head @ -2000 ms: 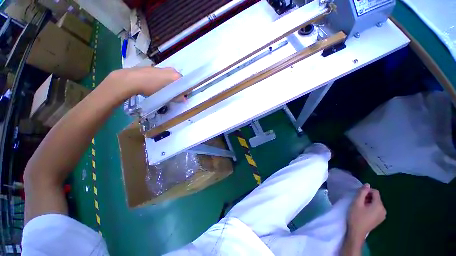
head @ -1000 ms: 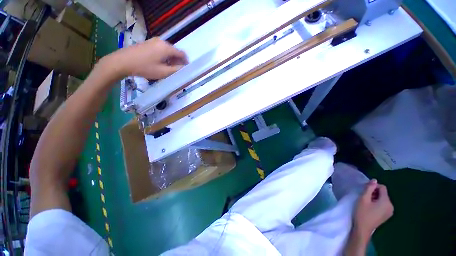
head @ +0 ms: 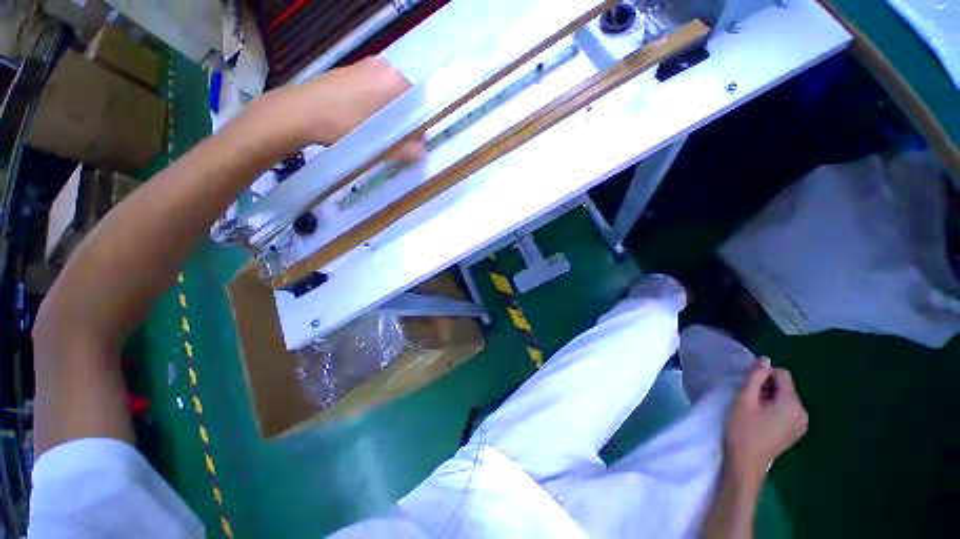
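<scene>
A white bar sealer (head: pixel 590 158) stands in front of me, with a long pale sealing arm (head: pixel 347 147) raised over it and a brown strip (head: pixel 505 144) along its front edge. My left hand (head: pixel 368 97) is behind the arm, and its fingertips show below the arm, over the inner bar. The arm hides part of the hand, so I cannot tell if it grips anything. My right hand (head: pixel 768 416) is curled closed on my thigh at lower right, with nothing seen in it.
An open brown carton (head: pixel 258 358) with crumpled clear film (head: pixel 353 358) sits on the floor under the sealer's left end. A white sack (head: pixel 853 247) lies at right. The roller conveyor (head: pixel 316 37) is behind the sealer. Cartons (head: pixel 95 105) stand at far left.
My left hand has gone from above the sealing arm to behind it, with fingertips now below, further right along it than two seconds ago. The view has shifted slightly. My right hand stays on my thigh.
</scene>
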